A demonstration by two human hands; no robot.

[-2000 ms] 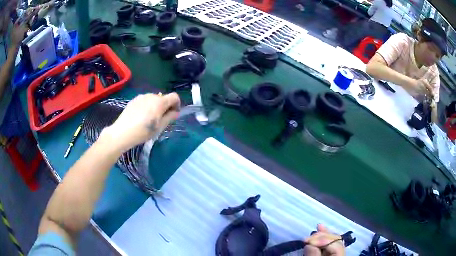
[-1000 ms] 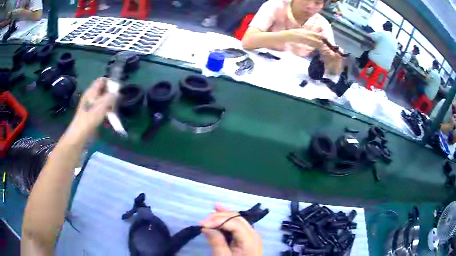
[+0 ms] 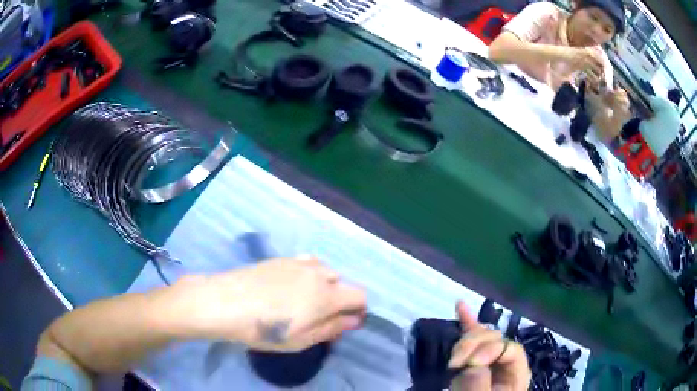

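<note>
My left hand (image 3: 313,305) is over the white foam sheet (image 3: 267,198), back of the hand up and fingers curled; whether it holds anything is hidden. A black ear cup (image 3: 286,366) lies below it, partly covered by the hand. A blurred dark piece (image 3: 254,244) shows above the wrist. My right hand (image 3: 489,359) is closed on a black headphone part (image 3: 436,353) at the sheet's right side; its lower end is cut off. A blurred grey shape lies between the hands.
A fan of metal strips (image 3: 115,168) and a yellow-black stick (image 3: 40,174) are at left, near a red parts tray (image 3: 113,67). Loose black pieces (image 3: 546,359) lie at right. Headphone parts (image 3: 299,75) sit on the green belt (image 3: 329,176). A person (image 3: 565,46) works opposite.
My left hand has come back from over the belt to the ear cup on the sheet. A bulky black part now shows at my right hand. The view has swung back left.
</note>
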